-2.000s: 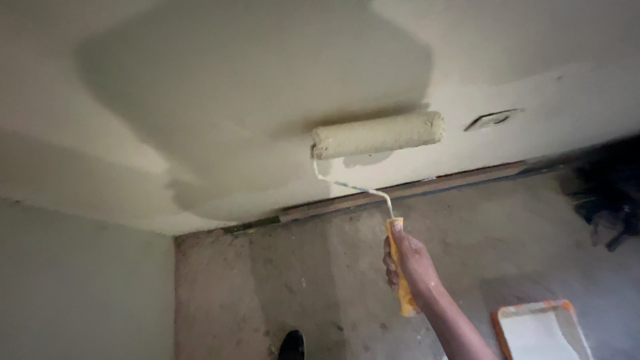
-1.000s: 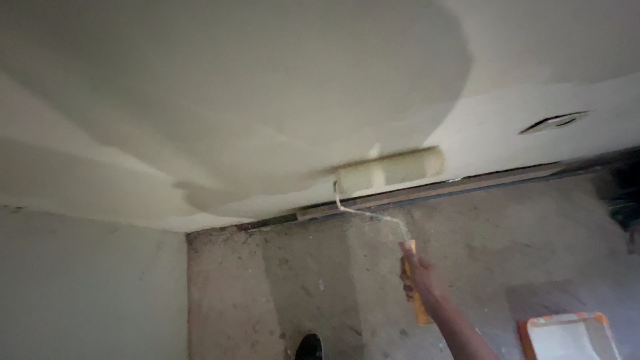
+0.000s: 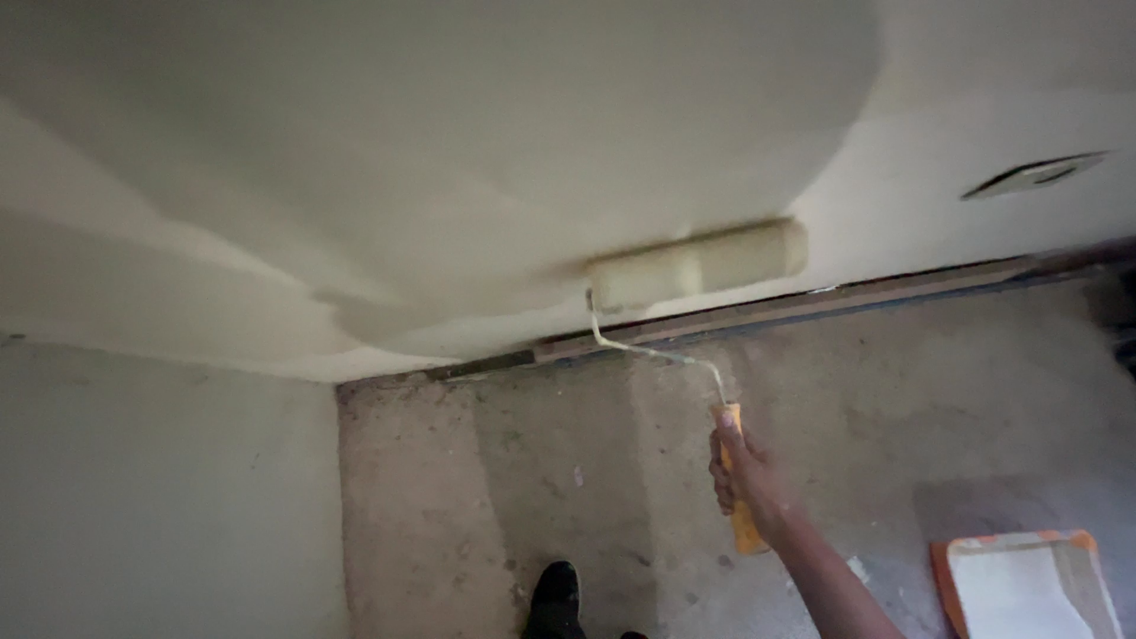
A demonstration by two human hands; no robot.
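My right hand (image 3: 744,466) grips the orange handle of a paint roller (image 3: 701,266), and the forearm comes in from the lower right. The roller's cream, paint-coated sleeve lies against the low part of a pale wall (image 3: 932,169), just above the floor edge. Its bent wire frame runs from the sleeve's left end down to the handle. Darker, wet-looking patches spread over the wall above and left of the roller. An orange-rimmed paint tray (image 3: 942,586) with white paint in it sits on the floor at the lower right. My left hand is out of view.
A second wall (image 3: 169,497) meets the first at a corner on the left. A strip (image 3: 763,311) runs along the wall's foot. An outlet-like plate (image 3: 1034,176) is on the wall at right. A dark shoe (image 3: 556,595) stands on the bare, stained floor (image 3: 586,479); dark items lie at the right edge.
From two seconds ago, the roller has moved down the wall, closer to the strip at its foot. My right hand has kept its grip on the handle. The view has shifted somewhat.
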